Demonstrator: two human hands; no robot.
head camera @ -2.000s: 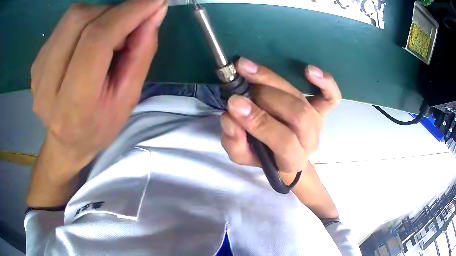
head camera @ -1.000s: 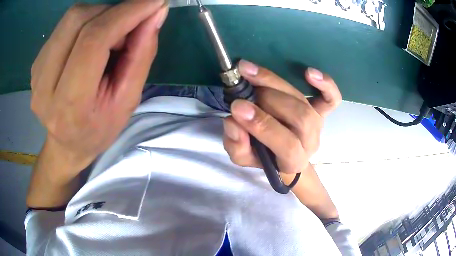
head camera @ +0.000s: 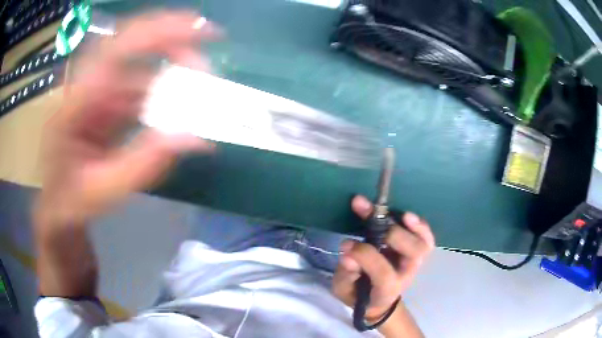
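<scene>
My left hand (head camera: pixel 112 112) is blurred by motion at the left. Its thumb and fingers are around the left end of a white strip (head camera: pixel 224 109). The strip is blurred and reaches right across the green mat; its right part looks grey and patterned. My right hand (head camera: pixel 386 257) holds the soldering iron (head camera: pixel 384 185) by its black grip, with the silver barrel pointing up and the tip beside the strip's right end. I cannot tell whether they touch. No solder wire can be made out.
A black fume fan (head camera: pixel 422 56) stands at the far side. A black iron stand with a green part (head camera: pixel 531 56) is right of it, with a yellow sponge in a tray (head camera: pixel 526 162) below. A soldering station (head camera: pixel 574 231) is far right. A green-and-white reel (head camera: pixel 73 28) and dark strips (head camera: pixel 30 92) lie left.
The view has shifted to show more of the bench. My left hand has opened from its fingertip pinch and is now around the strip's end. My right hand still holds the iron, now more upright.
</scene>
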